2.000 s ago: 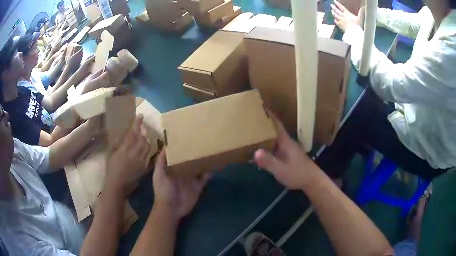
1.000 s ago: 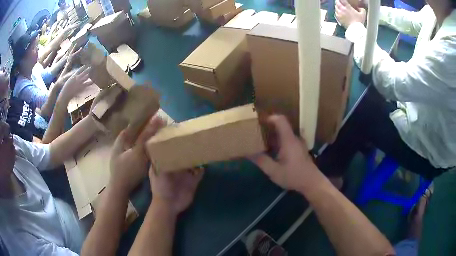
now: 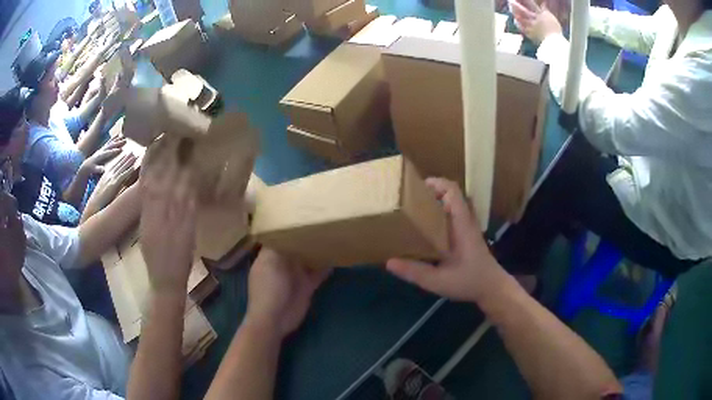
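Observation:
A closed brown folded mailer box (image 3: 336,207) is held in the air above the table, a long side and its right end face showing. My left hand (image 3: 285,285) supports its lower left part from below, with the fingers partly hidden under the box. My right hand (image 3: 461,258) grips its right end, thumb at the lower front edge and fingers at the end face.
Two closed boxes (image 3: 336,98) are stacked beyond, beside a large upright carton (image 3: 437,109) and a pale post (image 3: 478,117). At left a neighbour's hand (image 3: 168,226) is by a part-folded box (image 3: 222,156) above flat blanks (image 3: 129,289). A seated person (image 3: 648,156) and blue stool (image 3: 609,273) are right.
The held box has turned between my hands, showing first its broad face, then a narrow side, now a side and the right end. The neighbour's part-folded box at left has also moved.

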